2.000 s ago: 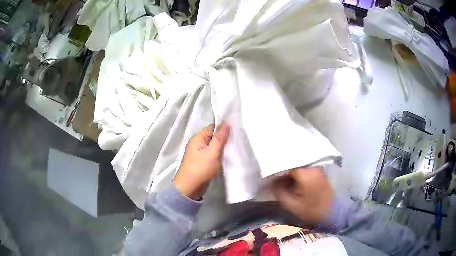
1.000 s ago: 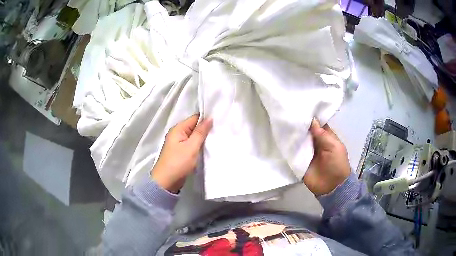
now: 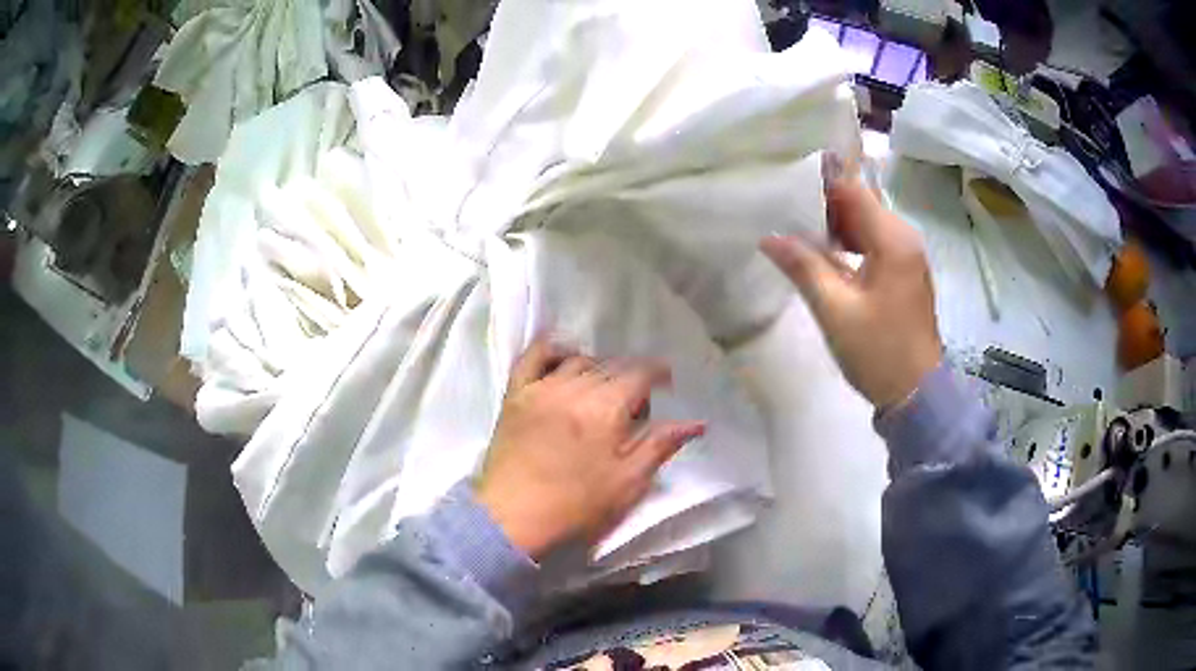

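A large tied bundle of white garment panels (image 3: 394,354) lies fanned out in front of me, its layers gathered tight near the middle. My left hand (image 3: 584,439) lies over the lower panels, fingers apart and slightly blurred; whether it grips cloth is unclear. My right hand (image 3: 872,282) is raised at the right edge of the upper panels, thumb and fingers apart, beside the cloth. Stacked white pieces (image 3: 282,249) with fanned edges lie left of the gather.
A small tied white bundle (image 3: 1010,151) lies at the upper right, near a lit purplish screen (image 3: 859,50). Two oranges (image 3: 1131,302) and a sewing machine (image 3: 1135,459) are at the right. A pale rectangle (image 3: 121,505) is at the lower left.
My right hand has left the lower right edge of the panels and moved up. My left hand has shifted right and spread over the lower panels. The upper panels are pushed back.
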